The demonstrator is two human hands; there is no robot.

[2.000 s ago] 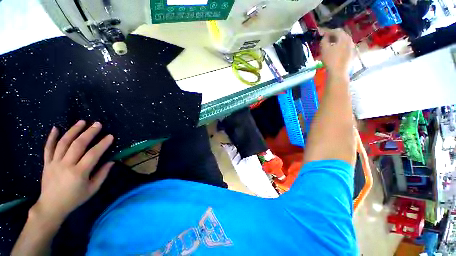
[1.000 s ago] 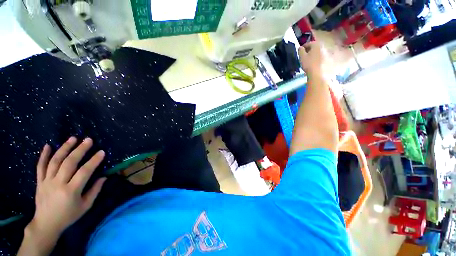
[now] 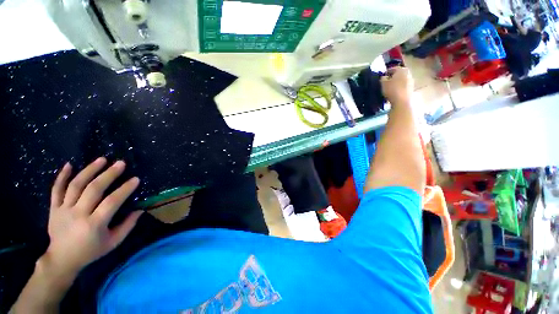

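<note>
The black glitter fabric panel lies spread over the table and machine bed, its upper part by the presser foot. My left hand rests flat on the fabric with fingers apart, below and left of the foot. My right arm is stretched out to the upper right. My right hand is at the table's far right end, beside some dark cloth, with its fingers curled. It is small, and whether it holds anything is unclear.
The machine head has a green panel with a white display. Yellow-green scissors and a slim tool lie right of the fabric. A blue basket hangs below the table edge. An orange crate stands lower right.
The view has shifted, showing more of the machine panel. Since two seconds ago my right hand has lowered towards dark cloth at the table's right end. My left hand stays on the fabric.
</note>
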